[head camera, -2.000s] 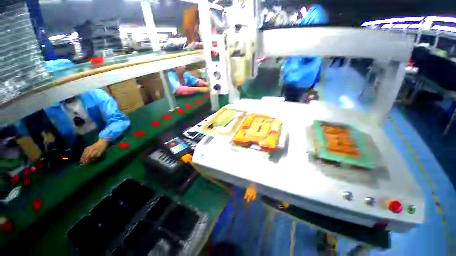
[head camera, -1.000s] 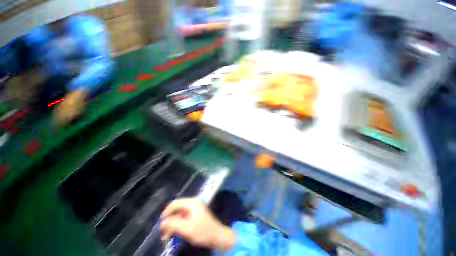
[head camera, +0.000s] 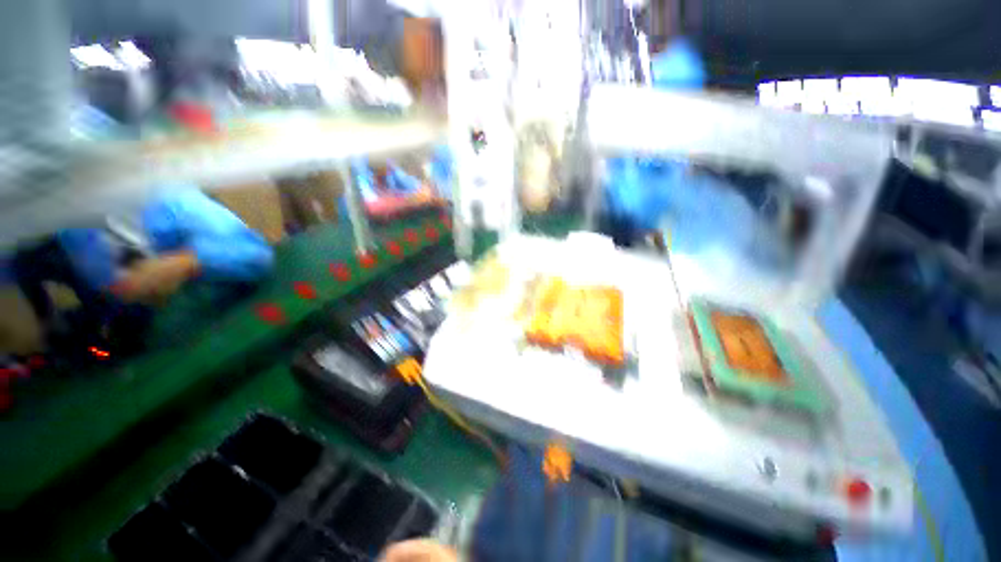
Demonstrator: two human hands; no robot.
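The blister tray (head camera: 302,491) lies at the bottom left, cut off by the lower edge, with several dark, flat display modules (head camera: 222,505) in its pockets. My right hand (head camera: 420,552) shows only as a small blurred piece at the bottom edge, by the tray's near right side. Its fingers and anything in them are hidden. My left hand is out of the picture.
The white press (head camera: 659,428) stands at the right with an orange jig (head camera: 573,318) and a green-framed plate (head camera: 757,353). A dark box (head camera: 357,384) and cable (head camera: 456,417) sit between. Red parts (head camera: 306,290) and a person's blue sleeve (head camera: 214,236) are beyond.
The view has tilted up since one second ago, so the tray and press sit lower. My right hand, over the tray's right side then, is now almost out of the picture.
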